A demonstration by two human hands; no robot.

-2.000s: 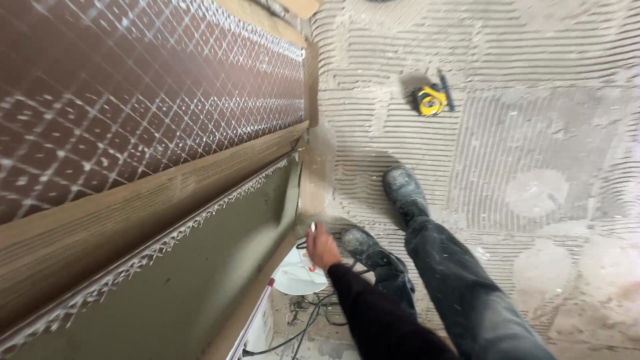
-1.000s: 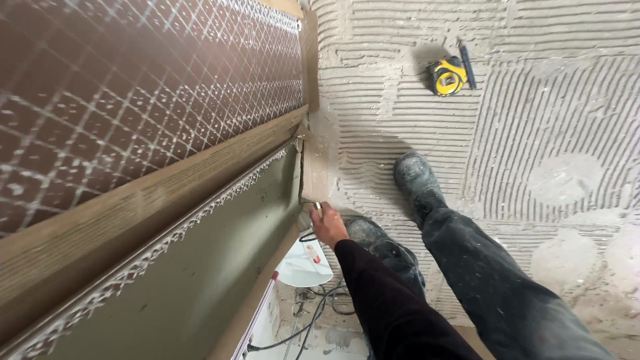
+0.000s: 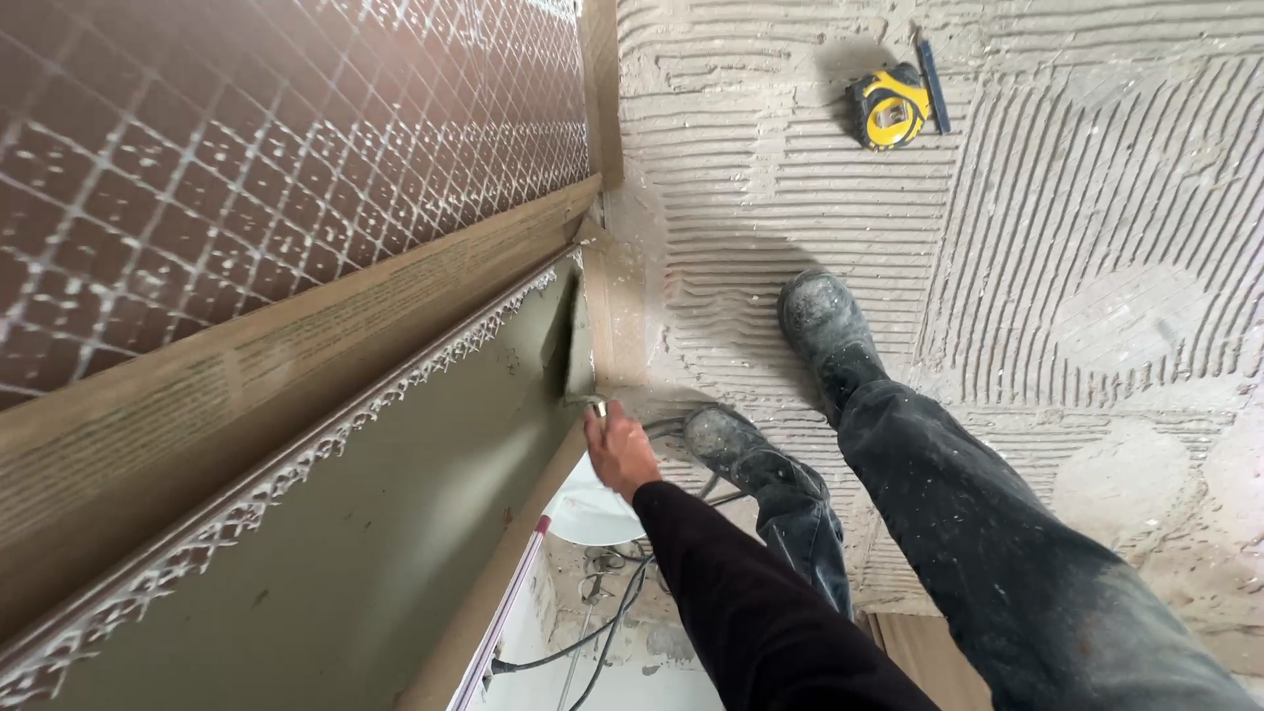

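Note:
My left hand, in a dark sleeve, reaches toward the end of the wall and is shut on the short handle of a metal trowel. The narrow blade lies against the end of the smooth grey-green plastered strip, beside the floor corner. Torn white mesh fringes the strip's upper edge, along a thin trim. My right hand is out of view.
Brown paper masking and a mesh-patterned brown surface lie beyond the strip. The ridged floor holds a yellow tape measure and a dark pencil-like stick. Near my boots are a white round object and cables.
The trowel blade now shows plainly against the strip's end; earlier it was hard to make out. My left hand stays near the same corner. The view has shifted somewhat.

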